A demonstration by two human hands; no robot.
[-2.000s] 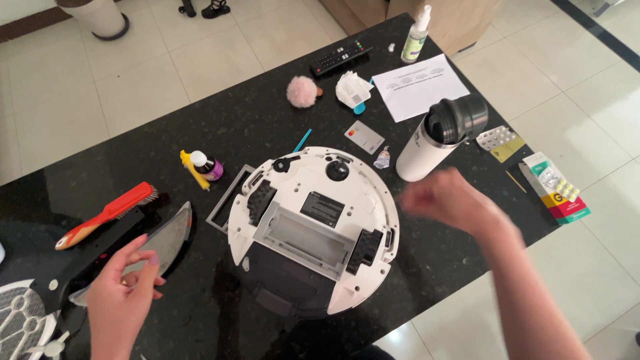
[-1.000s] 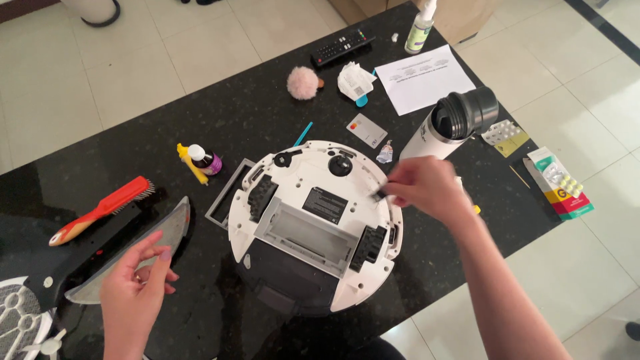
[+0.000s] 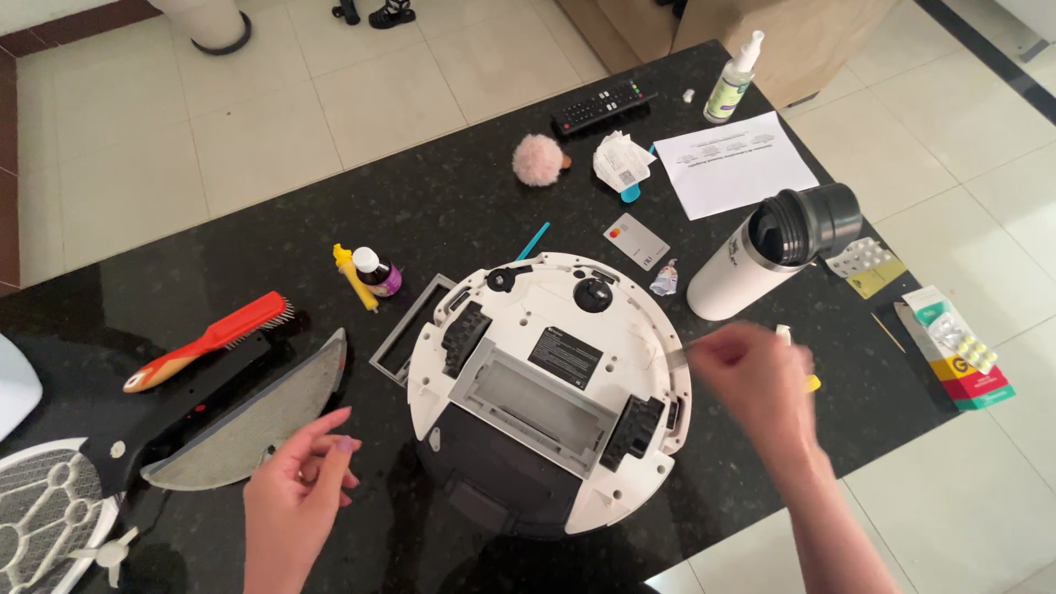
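A white robot vacuum cleaner [image 3: 536, 330] lies upside down on the black stone counter, its brush bay open and bare. My right hand [image 3: 755, 384], blurred, is pinched at the cleaner's right edge, on what looks like a small tuft of hair or fluff; this is too blurred to be sure. My left hand [image 3: 301, 495] hovers left of the cleaner with bent fingers and nothing in it. Near it lies a grey mop pad plate [image 3: 256, 421]. A grey rectangular frame [image 3: 412, 330] leans by the cleaner's upper left edge. A three-armed side brush [image 3: 109, 557] lies at lower left.
Around the cleaner are a red hairbrush [image 3: 223, 334], a brown bottle [image 3: 378, 274], a yellow tube [image 3: 356, 279], a card [image 3: 636, 242], a white tumbler [image 3: 734, 272], a paper sheet [image 3: 738, 165], a remote control [image 3: 602, 107], a spray bottle [image 3: 730, 87] and pill packs [image 3: 961, 346].
My right hand first moved from beside the tumbler to the cleaner's right side, then drew slightly outward to its edge. My left hand has stayed near the mop pad plate.
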